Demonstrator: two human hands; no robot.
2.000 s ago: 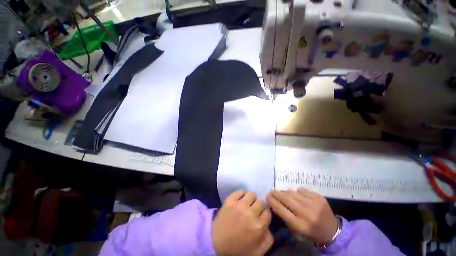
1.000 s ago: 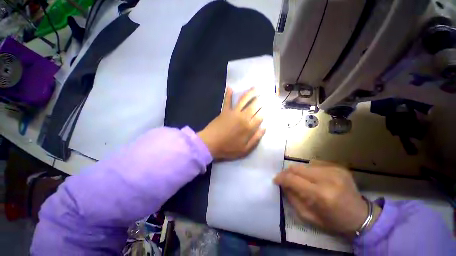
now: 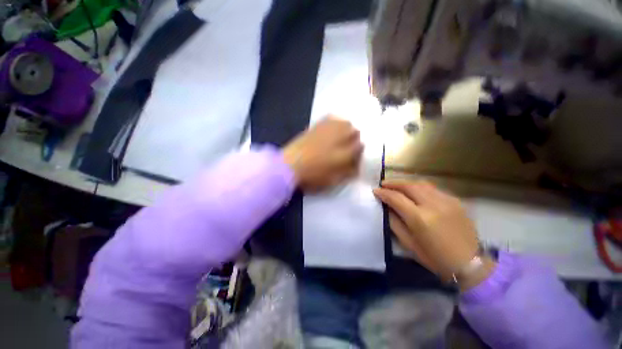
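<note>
A long white-faced panel lies on a dark panel, their right edges together near the needle area of the sewing machine. My left hand rests on the white panel with its fingers curled; it is blurred, and whether it pinches cloth cannot be told. My right hand has its thumb and fingertips closed on the panels' right edge, in front of the needle. The needle and presser foot are blurred in the bright lamp light.
A bundle of cut pieces lies on the left of the table. A purple machine end and a green basket are at the far left. Dark scraps lie behind the needle. Red-handled scissors are at the right edge.
The panels have moved forward, away from me, past the needle area. My left hand was flat and spread a second ago and is now curled. My right fingertips now meet the cloth edge farther up.
</note>
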